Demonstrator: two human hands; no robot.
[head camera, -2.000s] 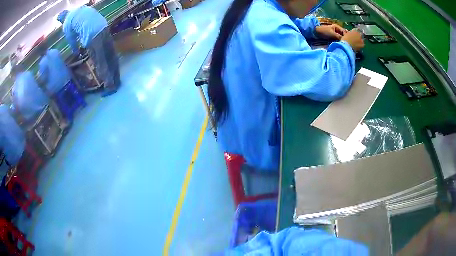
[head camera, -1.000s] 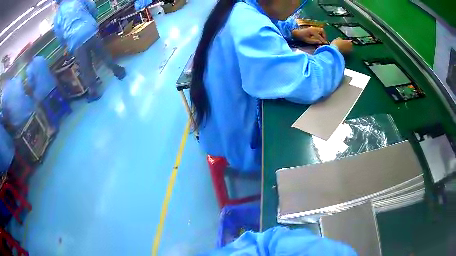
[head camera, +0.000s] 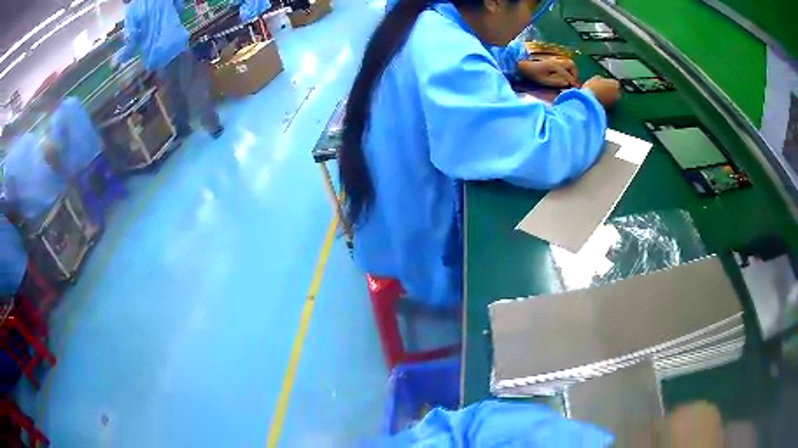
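Observation:
A fanned stack of grey-beige sheets with white edges (head camera: 612, 328) lies near the bench edge. A smaller grey sheet (head camera: 615, 401) overlaps its near side. A blurred tablet assembly (head camera: 772, 289) is cut off at the right edge. My blue sleeve crosses the bottom edge. Beyond its cuff is a blurred, cut-off hand (head camera: 700, 427), which appears to be my left hand. Its fingers and anything in them cannot be made out. My right hand does not show clearly.
A clear plastic bag (head camera: 661, 245) with white liner scraps (head camera: 584, 262) and a grey-beige adhesive sheet (head camera: 582, 197) lie beyond the stack. A person in a blue smock (head camera: 490, 105) sits at the bench. More tablet assemblies (head camera: 698, 156) line the green partition. A blue bin (head camera: 426, 389) stands beside the bench.
The view has shifted, so the bench appears further left than two seconds ago. The blurred hand at bottom right shows again after being hard to see one second ago. A distant standing person has moved.

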